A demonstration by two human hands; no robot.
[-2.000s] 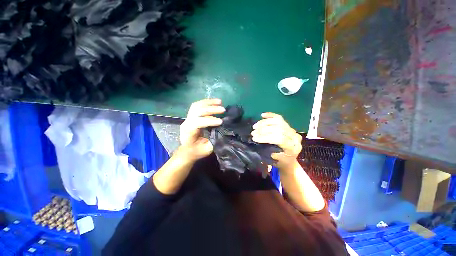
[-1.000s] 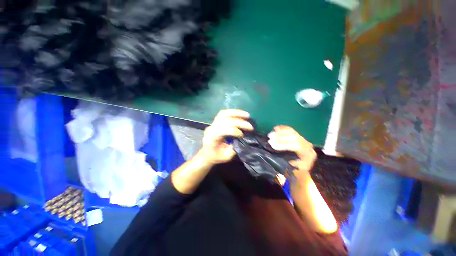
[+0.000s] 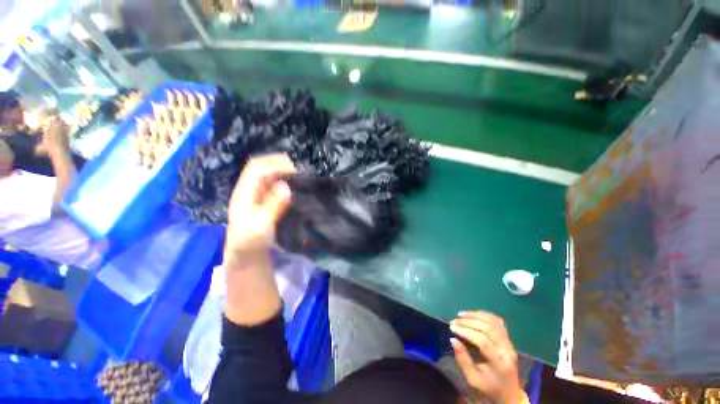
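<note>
Black ruffled clusters (image 3: 367,150) lie heaped on the green bench (image 3: 466,229). My left hand (image 3: 260,207) is raised at the heap's near left side, with a blurred black cluster (image 3: 335,217) at its fingers; whether it still grips that piece is unclear. My right hand (image 3: 485,355) is low at the bench's front edge, fingers curled and parted, with no piece visible in it. A white glue bottle (image 3: 519,282) lies on the bench at right.
A blue crate (image 3: 110,229) with beige-brown parts (image 3: 170,122) stands left of the heap. Another person's arm (image 3: 59,162) is at far left. A paint-stained grey box (image 3: 647,237) borders the right. A white sheet (image 3: 207,335) hangs below the bench.
The view has lifted to show the conveyor and crate. My hands have parted; my left hand has moved from the front edge to the heap. The black piece is no longer between my hands.
</note>
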